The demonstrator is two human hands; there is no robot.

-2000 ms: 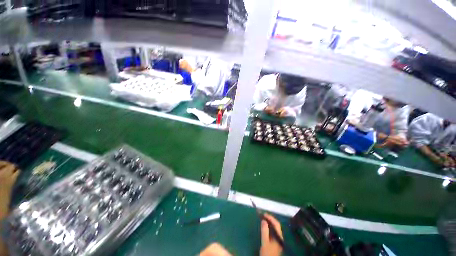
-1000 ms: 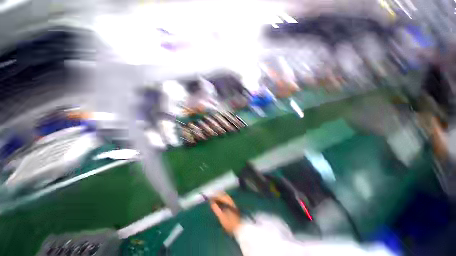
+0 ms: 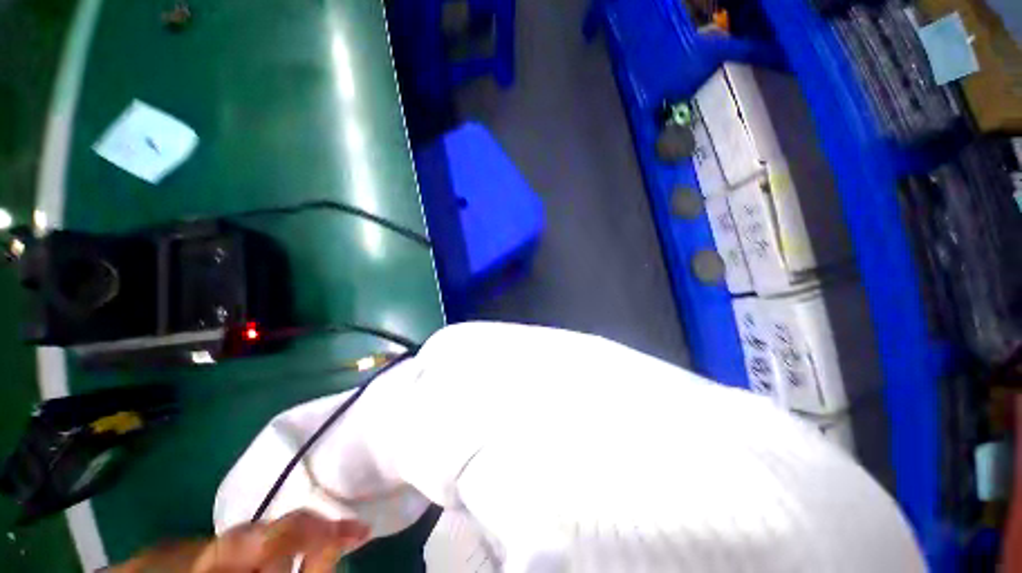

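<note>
My right hand [image 3: 252, 548] is at the bottom left, blurred and partly cut off by the lower edge. Its white pinstriped sleeve [image 3: 583, 448] fills the lower middle. The soldering iron's thin black cord [image 3: 308, 448] crosses the sleeve and runs to the hand; the iron's body and tip are hidden or out of the picture. A black unit [image 3: 224, 280] with a lit red light stands on the green mat, beyond the sleeve. My left hand is not in view.
A black frame with a round opening [image 3: 90, 285] adjoins the unit. A black item with a yellow patch [image 3: 84, 448] and pale paper [image 3: 146, 141] lie on the mat [image 3: 280, 123]. Beyond its edge are a blue stool [image 3: 488, 202] and blue shelving [image 3: 829, 168] with white boxes [image 3: 773, 235].
The view has swung right and down, away from the trays and people, to the bench end and shelving. My right hand now shows low at the left, its sleeve much larger.
</note>
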